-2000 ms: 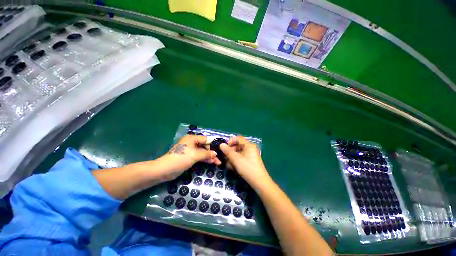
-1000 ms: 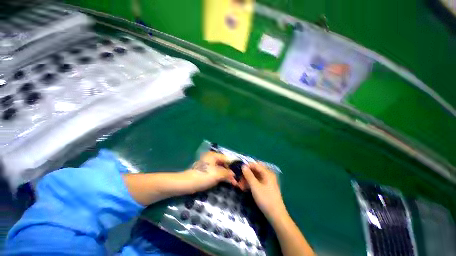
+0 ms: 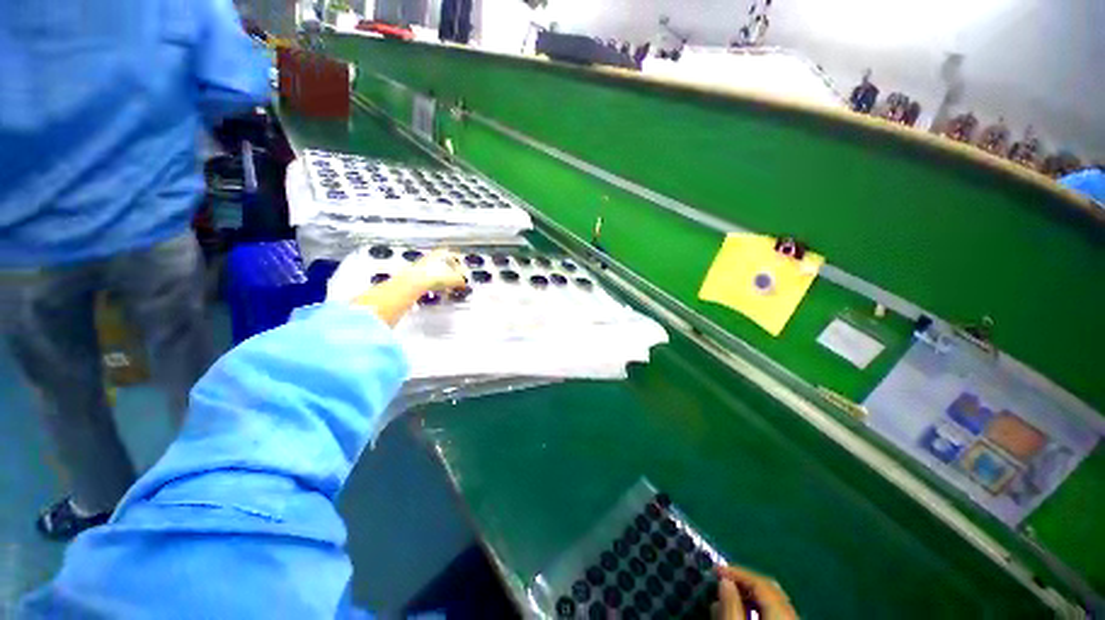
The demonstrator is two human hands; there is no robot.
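My left hand (image 3: 424, 281) is stretched out to the left over the blister tray (image 3: 521, 333), a translucent white stacked sheet with rows of black discs (image 3: 480, 277). Its fingertips are down at a disc in the tray; whether they grip it cannot be told. My right hand (image 3: 754, 593) is low in the picture, partly cut off by the bottom edge. Its fingers are at the right edge of the liner sheet (image 3: 636, 563), which bears close rows of black rounds on the green bench. What the right fingers hold, if anything, is hidden.
A second tray stack (image 3: 406, 194) lies farther along the bench. A person in a blue smock (image 3: 109, 133) stands at the left. The green partition (image 3: 630, 145) with a yellow card (image 3: 761, 283) and picture sheet (image 3: 988, 424) borders the bench.
The view has swung left. My left hand has left the black part held over the liner sheet and moved out to the tray. My hands are now far apart.
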